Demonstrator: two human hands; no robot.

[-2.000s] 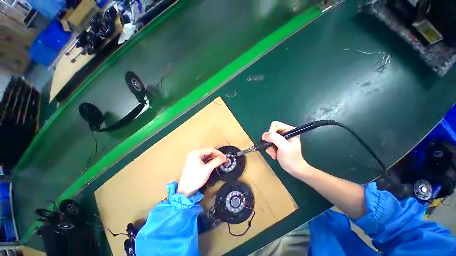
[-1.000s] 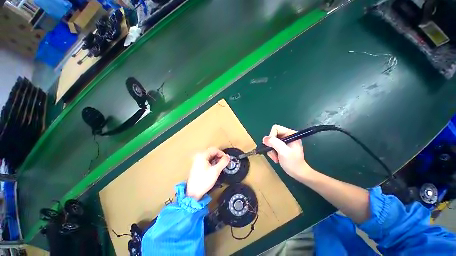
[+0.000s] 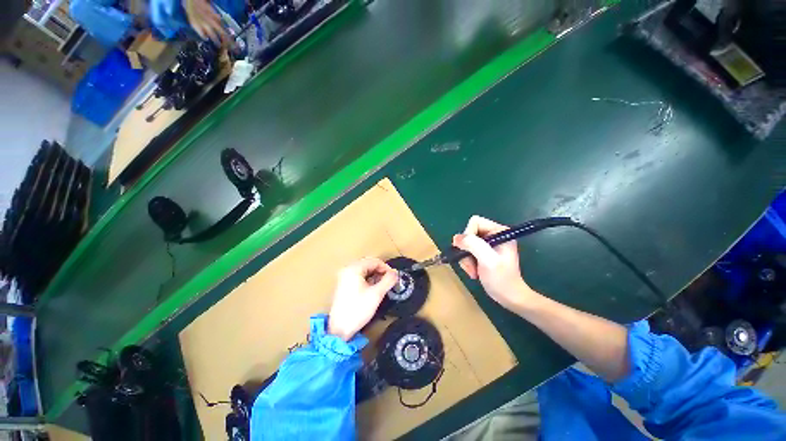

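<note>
Two black round earcups lie on a tan cardboard sheet (image 3: 258,297). The upper earcup (image 3: 412,293) has a silvery speaker driver; the lower earcup (image 3: 411,352) shows its pale ring and a dark looped wire. My right hand (image 3: 493,258) holds a black soldering iron (image 3: 517,231) like a pen, its metal tip at the upper earcup's top edge. My left hand (image 3: 360,295) has thumb and fingertips pinched at the upper driver's left side. Whether a fine wire is between those fingertips cannot be told. My left sleeve partly hides the headphone parts below.
Headphones (image 3: 215,226) lie on the conveyor beyond the green edge (image 3: 345,161). A black headphone pile (image 3: 129,396) is at lower left. A dark tray (image 3: 702,69) is at upper right. A blue bin (image 3: 767,250) is at right. Another person's hand (image 3: 205,19) shows at upper left.
Another person's hand and blue sleeves have come into view at upper left. The view has shifted slightly. My hands stay at the upper earcup, nearly unmoved.
</note>
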